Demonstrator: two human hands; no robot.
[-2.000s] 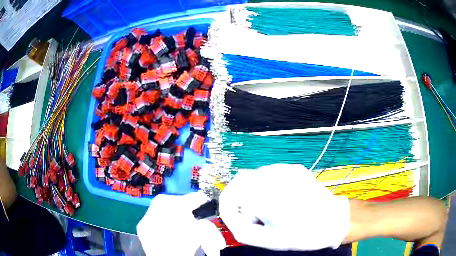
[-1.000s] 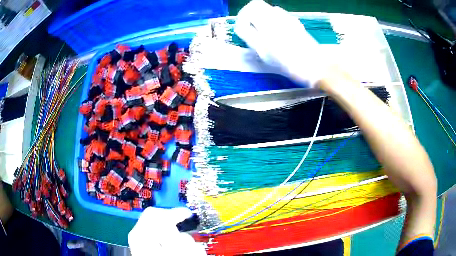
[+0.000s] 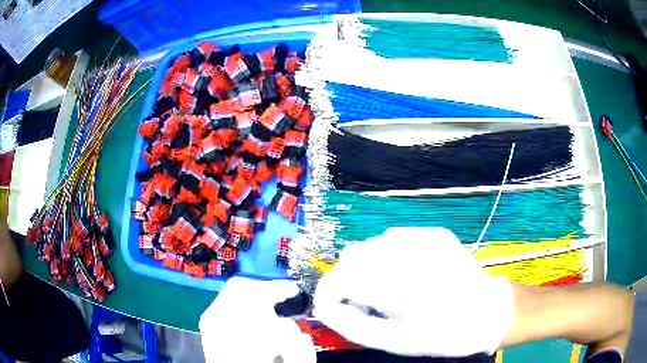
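Observation:
My left hand (image 3: 255, 322), in a white glove, holds a connector housing (image 3: 292, 305) whose black end shows at the fingertips, below the parts bin. My right hand (image 3: 411, 291), also white-gloved, is against the housing's right side, over the near wire rows. Its fingers are washed out, so what they pinch cannot be made out. A white wire (image 3: 500, 198) rises from behind my right hand across the green and black wires. Red-and-black housings (image 3: 213, 152) lie heaped in the blue parts bin (image 3: 131, 241).
The white wire tray (image 3: 596, 205) holds green, blue, black (image 3: 454, 159), yellow and red wires. Finished harnesses (image 3: 78, 184) lie at left, and another at far right (image 3: 607, 129). A blue crate (image 3: 227, 18) stands at the far edge. Another person's arm (image 3: 8, 262) is at lower left.
My right hand has come back from the far green wires to the housing in my left hand. The view has shifted slightly.

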